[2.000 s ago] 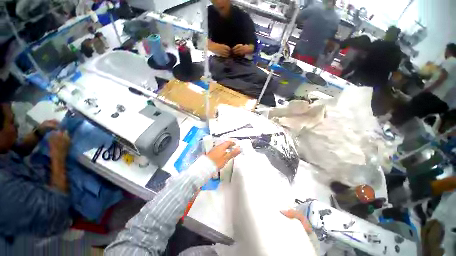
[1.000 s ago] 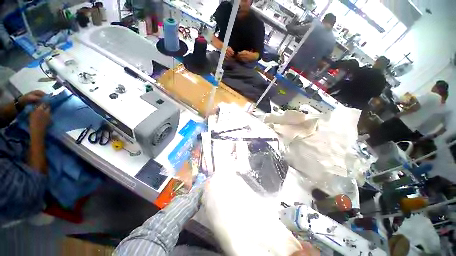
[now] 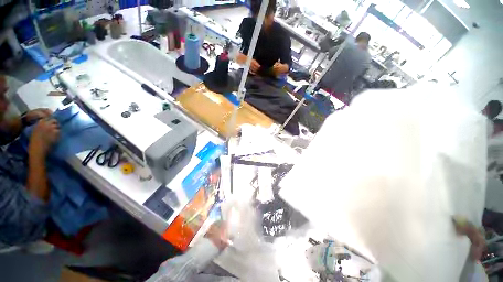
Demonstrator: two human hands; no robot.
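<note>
A large white sheet [image 3: 386, 182], paper or cloth, is raised over the right half of the view. My right hand [image 3: 469, 237] grips its right edge; part of the hand is hidden. My left hand [image 3: 218, 234] is low at the centre, blurred, beside the orange printed packet and against pale, see-through material; its grip is unclear. Behind it lie white pieces with dark strips [image 3: 251, 161] and a shiny clear bag over dark material [image 3: 274, 217].
A sewing machine [image 3: 129, 118] stands left, with black scissors [image 3: 108, 156] beside it. An orange packet [image 3: 190, 220] lies at the table edge. A brown packet [image 3: 220, 110] and thread cones [image 3: 192, 52] are behind. Another machine [image 3: 331, 259] is low centre. People work left and across.
The white sheet has been lifted and swung right, now covering the cream heap. My right hand has moved far right and up with it. My left hand now shows beside the orange packet.
</note>
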